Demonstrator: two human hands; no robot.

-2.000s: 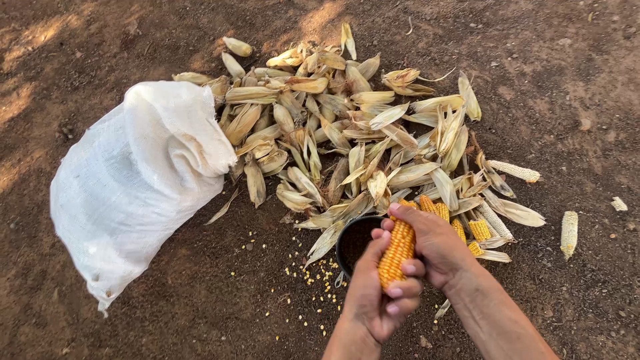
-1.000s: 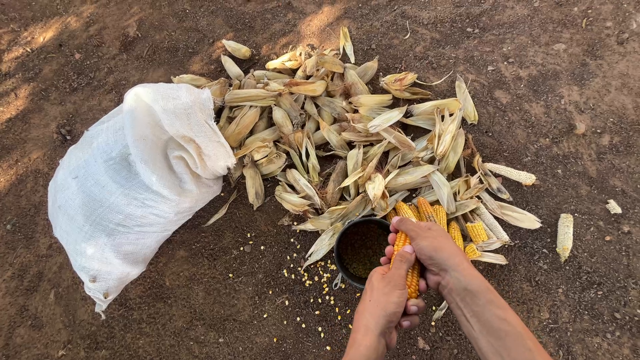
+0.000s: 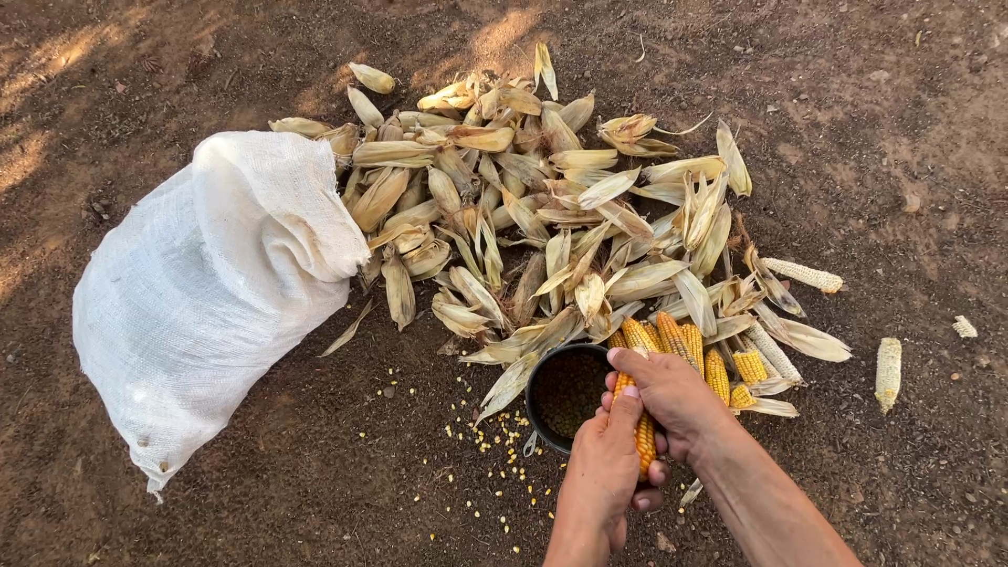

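Observation:
A husked ear of yellow-orange corn (image 3: pixel 646 442) is gripped by both hands at the lower right. My left hand (image 3: pixel 608 453) holds its lower part, the thumb pressed on the kernels. My right hand (image 3: pixel 669 402) closes round its upper part, and its fingers partly hide the ear. Just left of the hands a dark round bowl (image 3: pixel 535 409) stands on the soil, with what look like kernels inside, dim in shadow. More husked ears (image 3: pixel 717 376) lie just beyond my right hand, some of them partly shelled. Loose kernels (image 3: pixel 504 441) are scattered left of the bowl.
A broad heap of dry corn husks and unhusked ears (image 3: pixel 551 213) spreads across the middle. At the left lies a full white woven sack (image 3: pixel 213 291). Bare cobs (image 3: pixel 888 374) rest on the brown soil at the right, one a short broken piece (image 3: pixel 965 327).
Both hands have moved slightly down from the bowl, so more of its opening shows. The ear in them is turned more upright than two seconds ago.

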